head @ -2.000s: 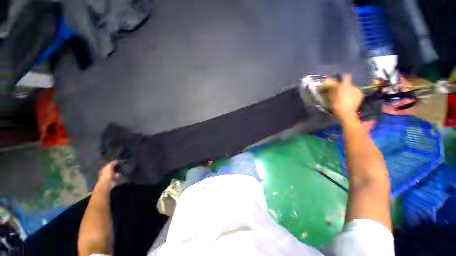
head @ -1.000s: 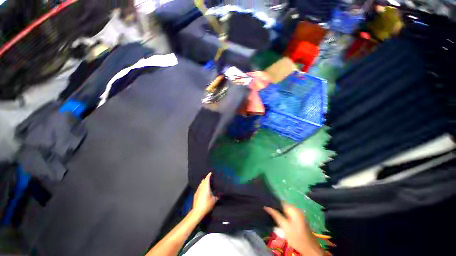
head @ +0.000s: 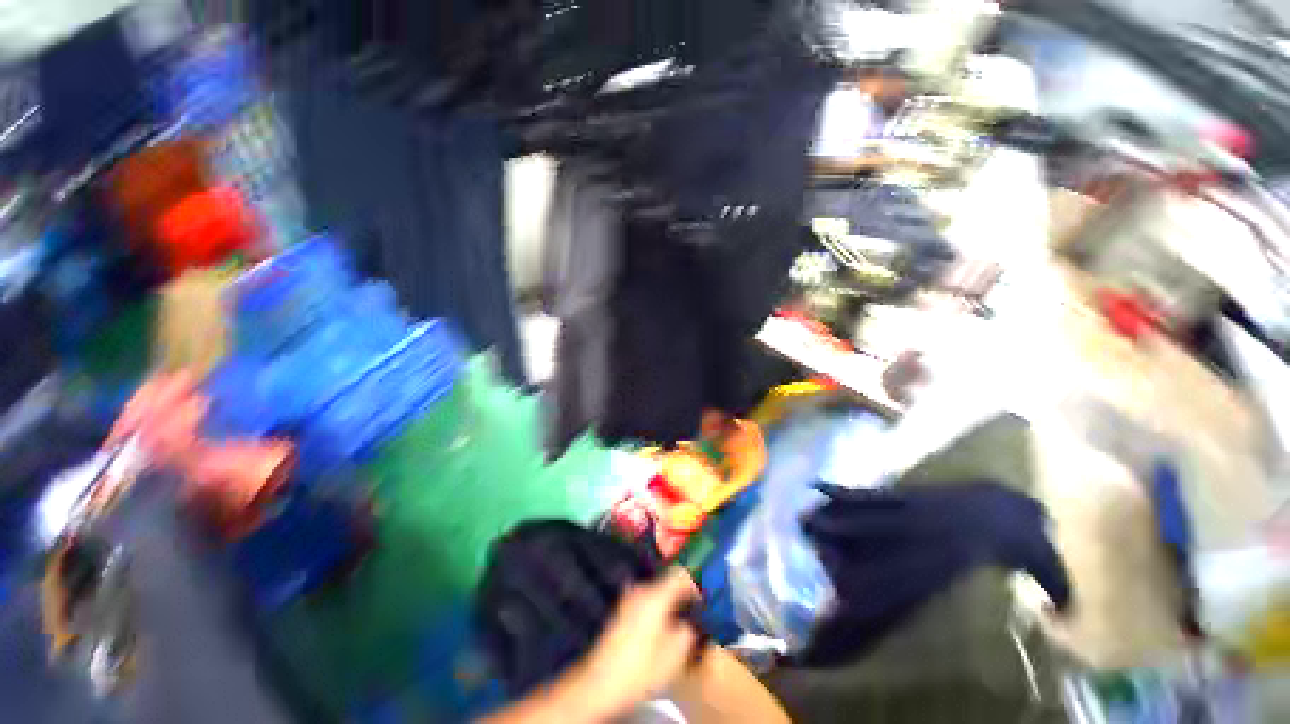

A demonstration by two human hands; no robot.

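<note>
The picture is strongly blurred. Black trousers point(head: 545, 594) are bunched into a dark lump at the bottom centre, above the floor. My left hand point(head: 637, 637) is closed on the right side of the bundle. My right hand point(head: 719, 685) is low beside it, partly hidden behind my left hand and cut off by the bottom edge; its fingers do not show clearly. The ironing table pad point(head: 191, 615) shows at the lower left, with the blurred iron point(head: 71, 601) at its end.
Dark garments point(head: 665, 297) hang ahead. Blue crates point(head: 340, 361) stand on the green floor point(head: 453, 488) at left. Orange and clear plastic bags point(head: 778, 545) and a dark cloth point(head: 927, 552) on an olive surface lie at right. A person point(head: 863, 120) is at the upper right.
The view has swung right, moving the table to the far left and bringing hanging garments ahead. The trousers have left the table and are bunched up. My hands have come close together.
</note>
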